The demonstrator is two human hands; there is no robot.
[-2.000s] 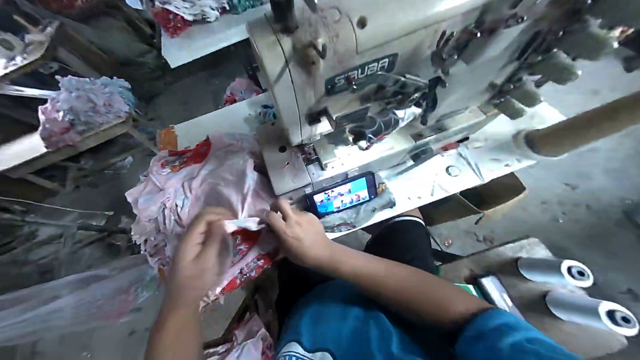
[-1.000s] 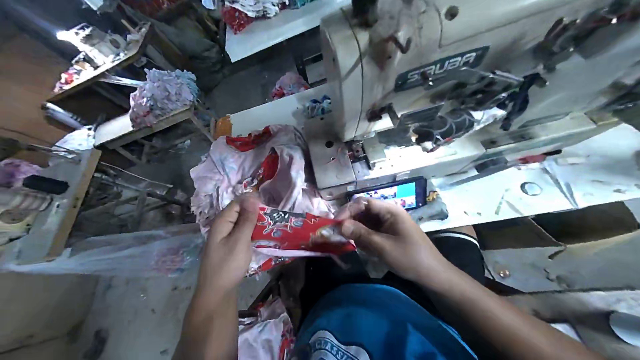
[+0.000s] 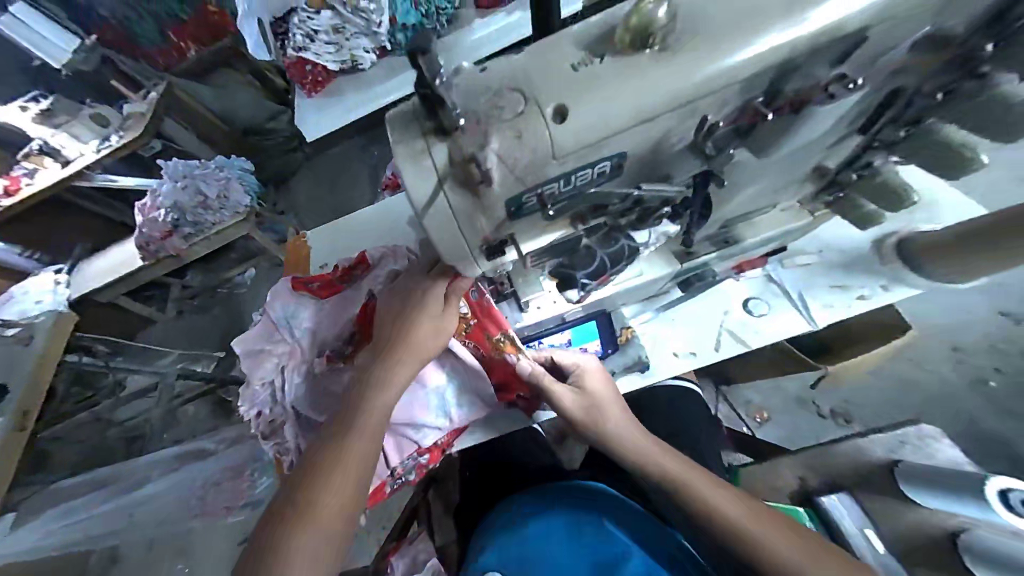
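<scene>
A Siruba industrial sewing machine (image 3: pixel 560 152) stands over a white table. Red printed fabric (image 3: pixel 490 340), joined to pale pink cloth (image 3: pixel 448 388), reaches up to the machine's presser foot (image 3: pixel 508 292). My left hand (image 3: pixel 416 316) rests on the cloth beside the needle area, its fingertips partly hidden at the machine head. My right hand (image 3: pixel 572 388) pinches the edge of the red fabric nearer my body. A bunched pile of pink and red garment pieces (image 3: pixel 296 344) lies left of and under my left forearm. Just beyond my right hand is a phone (image 3: pixel 588 334) with a lit screen.
The white table (image 3: pixel 712 328) carries a round metal ring (image 3: pixel 755 306) and thin tools. A cardboard box (image 3: pixel 848 336) is below its edge. Silver cylinders (image 3: pixel 944 488) lie at lower right. Fabric piles (image 3: pixel 192 200) sit on a bench at left and a table behind.
Both hands have moved with the red fabric from in front of my body up to the machine. My left hand is now at the machine head. The view has shifted closer to the machine.
</scene>
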